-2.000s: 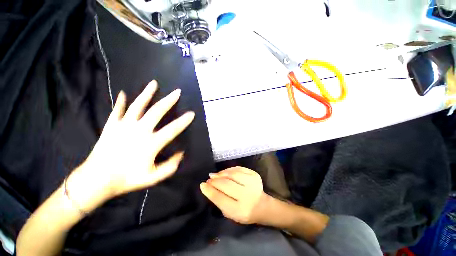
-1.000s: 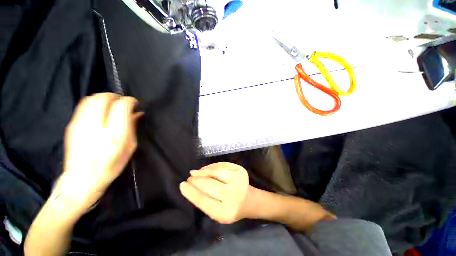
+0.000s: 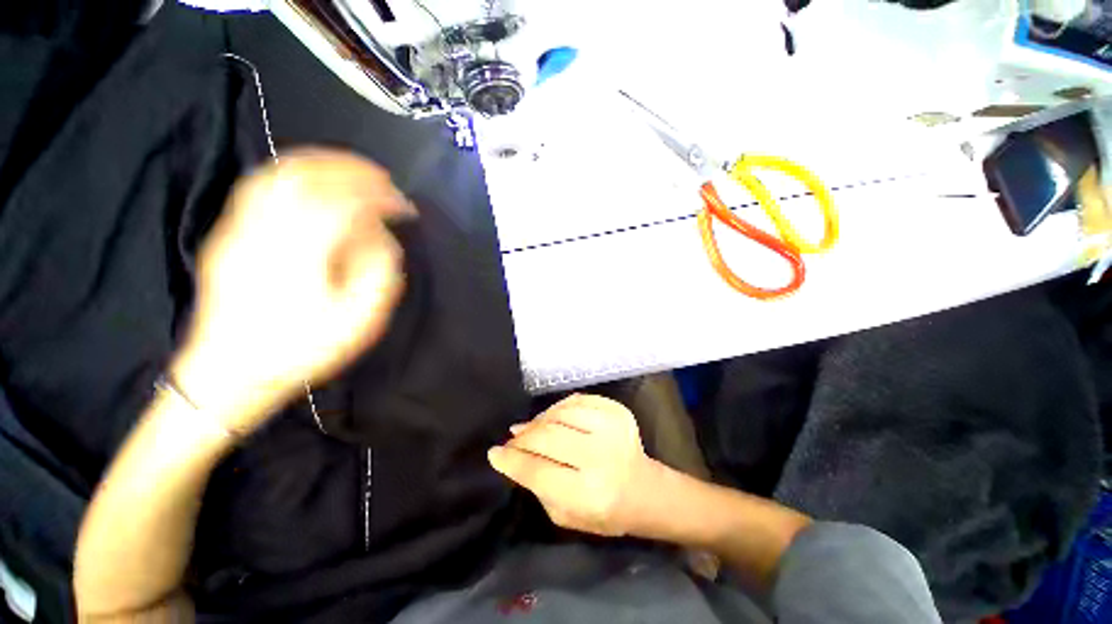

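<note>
Smooth black cloth [image 3: 451, 317] lies over the left of the machine bed and down over the lap. Its straight right edge runs down from the presser foot [image 3: 461, 127]. A thin white thread line [image 3: 370, 500] shows on it in broken stretches. My left hand [image 3: 293, 262] is over the cloth, blurred, with fingers curled; whether it pinches cloth is hidden. My right hand [image 3: 579, 463] is at the cloth's right edge below the bed's front edge, fingers together and bent, with the cloth edge at its fingertips.
Scissors [image 3: 699, 161] with one orange-red and one yellow handle lie on the white machine bed [image 3: 610, 293]. A black phone [image 3: 1037, 171] lies at the right. The machine head [image 3: 354, 55] is at the top. Dark speckled cloth [image 3: 951, 439] hangs at the right, near a blue basket [image 3: 1085, 579].
My left hand was spread flat on the cloth, then closed lower at the thread line, and is now higher and further right. My right hand keeps its place at the cloth edge.
</note>
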